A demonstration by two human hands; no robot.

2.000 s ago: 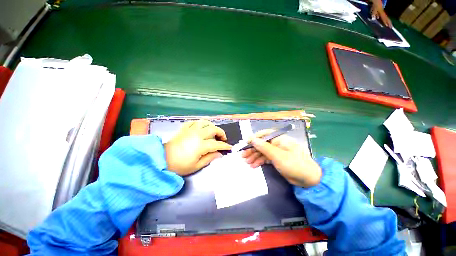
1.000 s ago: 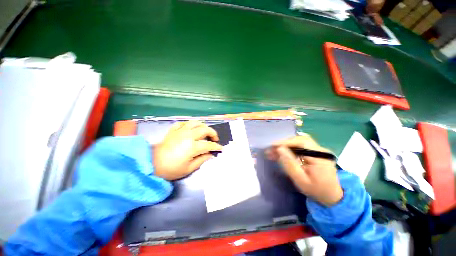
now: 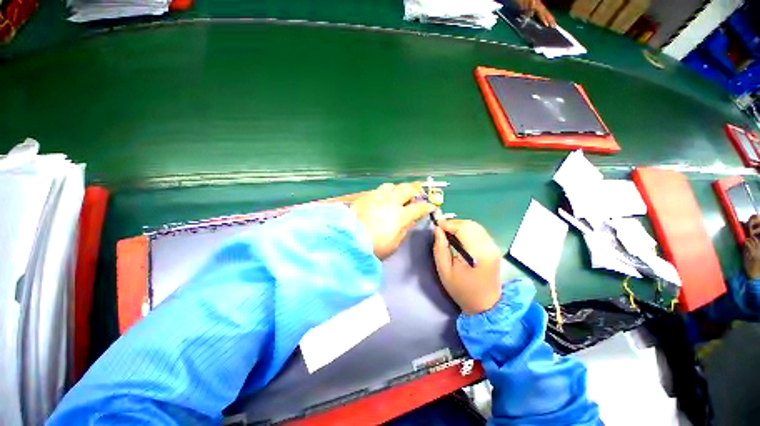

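A large dark grey laptop cover lies on a red-orange foam pad, tilted in view. My right hand holds black tweezers, tips at the cover's upper right corner. My left hand rests at that same corner, its fingertips close to the tweezer tips; whether it pinches anything cannot be told. A small yellowish round item shows just beyond the fingertips. The white adhesive sheet lies on the cover, partly hidden under my left sleeve.
A stack of white bagged covers stands at left. White liner scraps and a black bag with white sheets are at right. Another cover on a red pad lies farther back. Other people's hands show at the top and right edge.
Both hands have moved to the cover's upper right corner; my left hand has left the adhesive sheet. The camera view has shifted right, and the cover appears more tilted.
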